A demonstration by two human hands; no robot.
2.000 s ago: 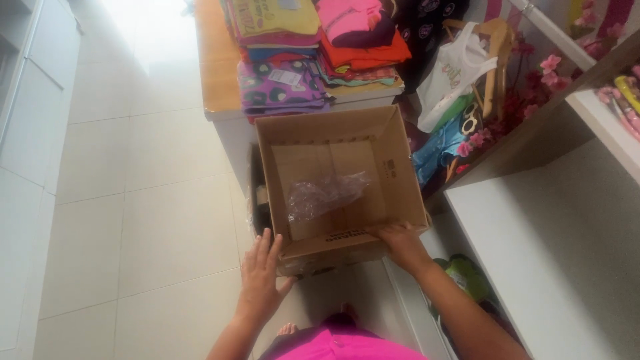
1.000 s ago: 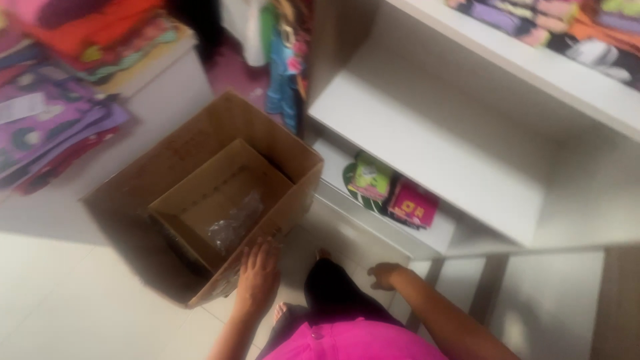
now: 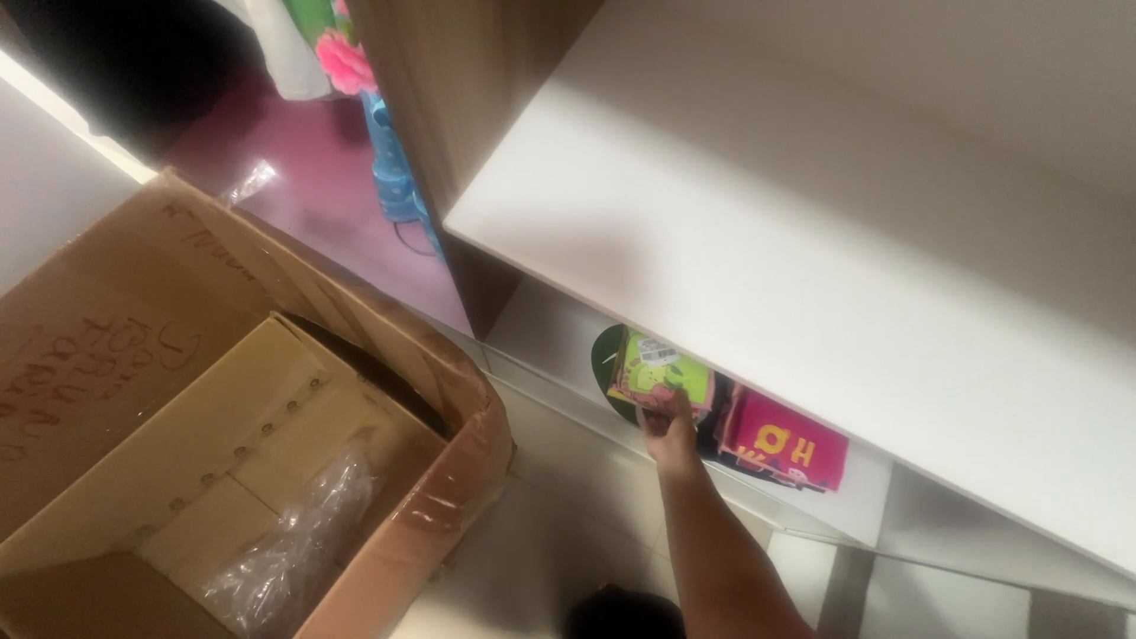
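My right hand (image 3: 667, 437) reaches under a white shelf board and grips the near edge of a stack of folded green clothes (image 3: 661, 368) with a tag on top. A dark green rounded item (image 3: 609, 368) lies under that stack's left side. Beside it, to the right, is a stack of folded magenta clothes (image 3: 790, 439) with yellow lettering. My left hand is out of view. On the left, a large cardboard box (image 3: 426, 524) holds a smaller cardboard box (image 3: 222, 444), in which crumpled clear plastic wrap (image 3: 297, 541) lies.
The white shelf board (image 3: 799, 266) overhangs the lower compartment. A wood-patterned side panel (image 3: 444, 115) stands at its left end. Beyond it are a pink surface (image 3: 293, 195), a pink artificial flower (image 3: 344, 62) and blue dotted fabric (image 3: 390, 169). Tiled floor (image 3: 568, 506) shows below the shelf.
The right hand has moved from over the floor to the green stack on the low shelf. The left hand, earlier on the large box's rim, has left the view. The view has shifted toward the shelf.
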